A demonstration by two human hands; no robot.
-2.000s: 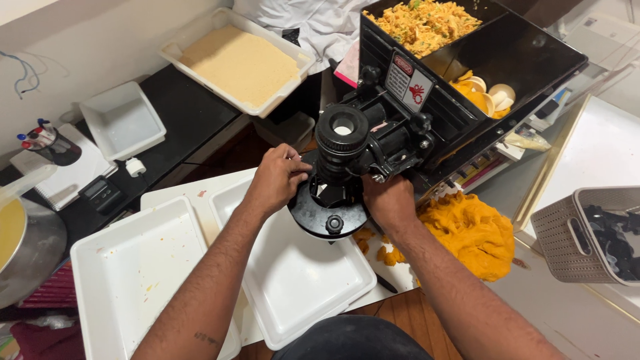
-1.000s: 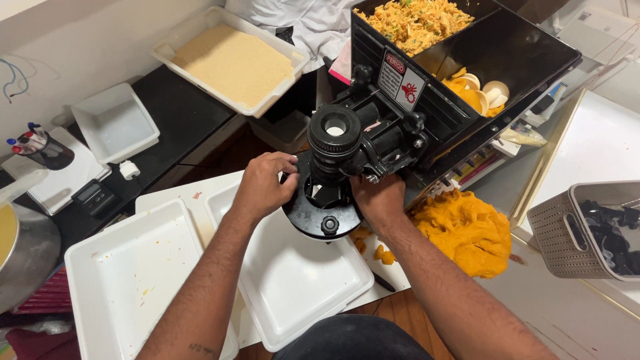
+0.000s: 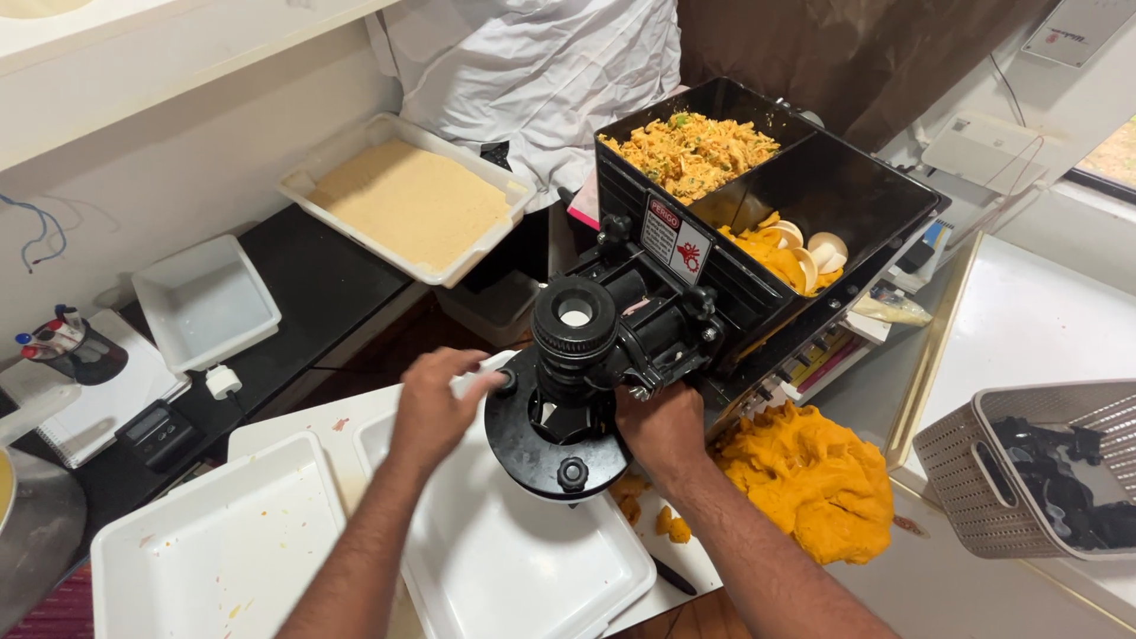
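Note:
A black food-forming machine (image 3: 575,328) stands in the middle, its round plate bearing dark knobs. Beside the plate's left knob is my left hand (image 3: 439,404), thumb and fingers apart, holding nothing. My right hand (image 3: 661,426) reaches under the machine's right side; its fingers are hidden, so its grip cannot be seen. Behind the nozzle, the black two-part hopper (image 3: 887,191) holds shredded orange filling (image 3: 697,151) on the left, and orange dough with pale round screws on the right. A large lump of orange dough (image 3: 812,488) lies right of my right wrist.
Below the plate is a white tray (image 3: 532,568); another white tray (image 3: 222,550) lies left. A tray of beige crumbs (image 3: 408,209) sits behind. A dark-handled tool (image 3: 674,577) lies near the table's front edge. At right stands a plastic basket (image 3: 1012,461) with black parts.
My left hand has opened and moved slightly away from the plate's edge. My right hand stays at the machine's right side. The view has tilted up.

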